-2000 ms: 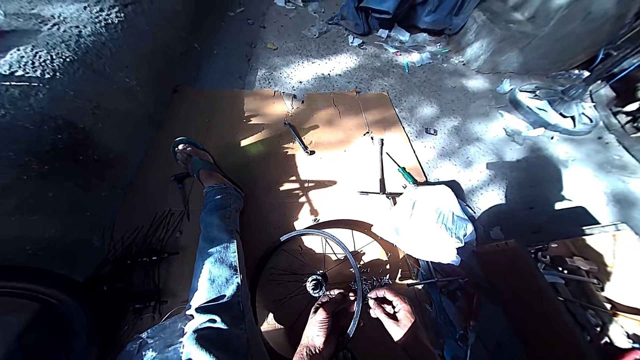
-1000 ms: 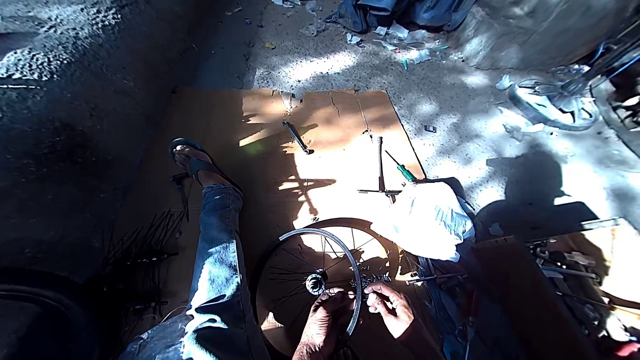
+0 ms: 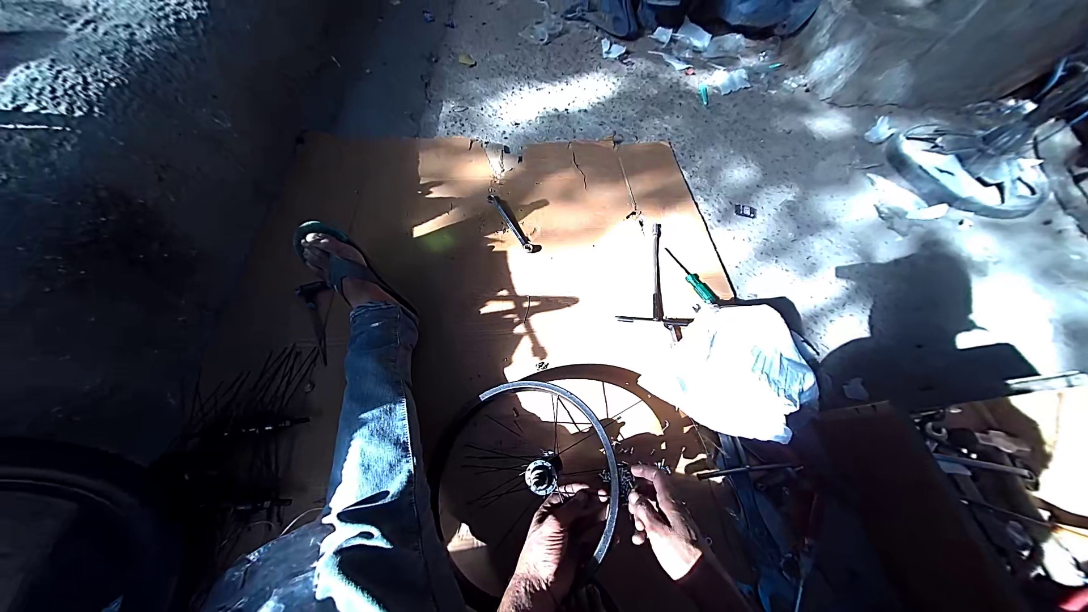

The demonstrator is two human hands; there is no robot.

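Note:
A bicycle wheel rim (image 3: 605, 433) lies low in the middle of the view, its near side in shadow. Thin spokes run from a metal hub (image 3: 541, 478) inside it. My left hand (image 3: 551, 535) is just below the hub, fingers bent at the spokes; what they pinch is too dark to tell. Just outside the lit arc of the rim is my right hand (image 3: 663, 518), fingers curled and thumb near the index finger. Small metal parts (image 3: 625, 480), apparently spoke nipples, lie in a cluster beside its fingertips.
On the cardboard sheet (image 3: 357, 178) lie a wrench (image 3: 512, 223), a T-shaped metal tool (image 3: 657, 272) and a green-handled screwdriver (image 3: 701, 287). A white plastic bag (image 3: 748, 370) is right of the rim. Loose spokes (image 3: 255, 391) lie left of my leg; an open box of tools (image 3: 977, 459) is at right.
My right hand has drawn slightly away from the rim, and its fingers have shifted. My left hand stays near the hub.

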